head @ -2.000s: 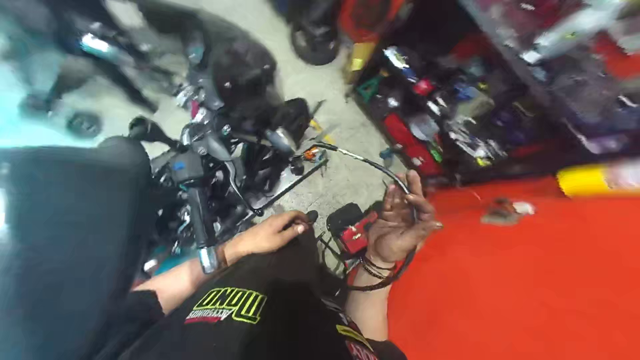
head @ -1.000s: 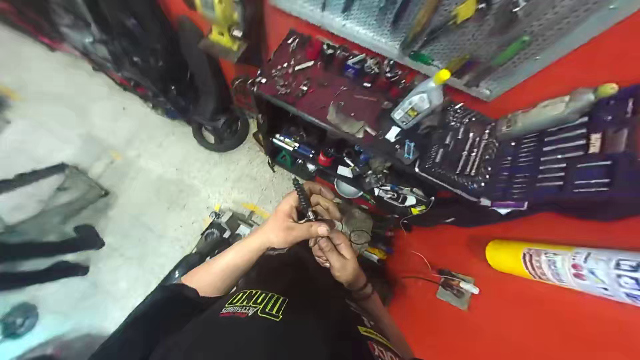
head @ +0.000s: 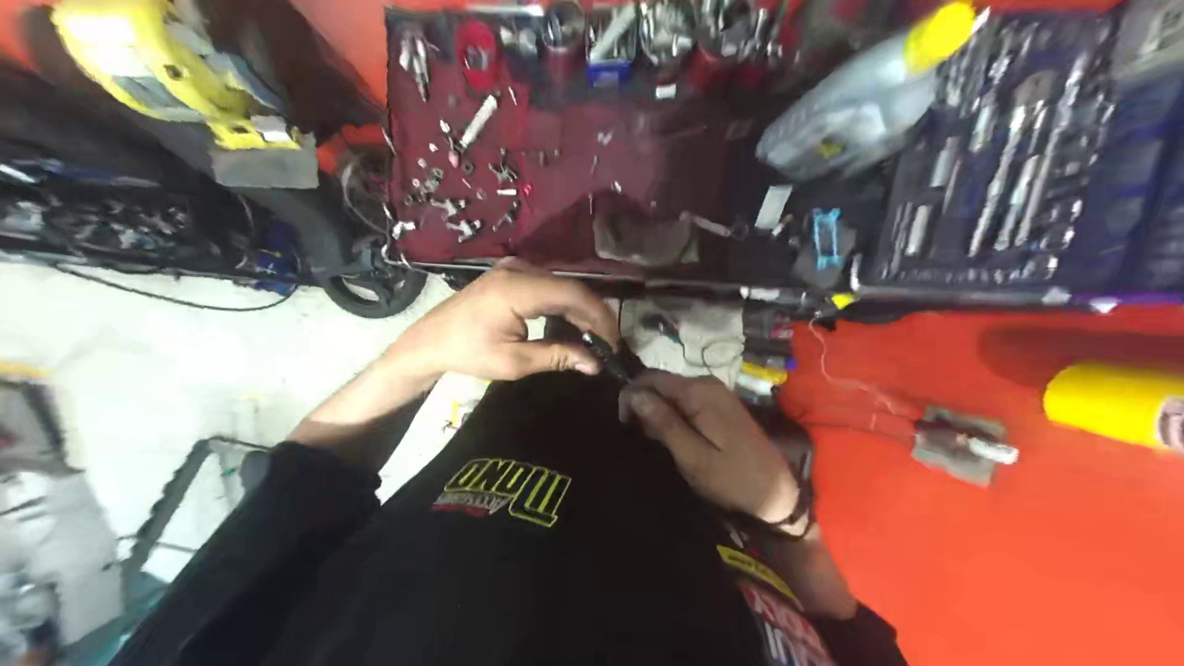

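Note:
Both hands meet in front of my dark shirt, near the front edge of a workbench. Between the thumb and fingers of my left hand is a small black part, its exact kind not clear. My right hand pinches the lower right end of the same part. A black piece also shows behind my left thumb, partly hidden by the fingers. Just beyond the hands, a grey rag lies on the dark red benchtop, with small metal parts scattered to its left.
A grey bottle with a yellow cap and an open socket set occupy the bench's right side. A yellow machine stands upper left, above a small black wheel. At right are a yellow cylinder and a wired component.
The view has turned from the motorcycle to the workbench. Two seconds ago my right hand held a black cable and my left hand was apart; now both hands are together at a black part.

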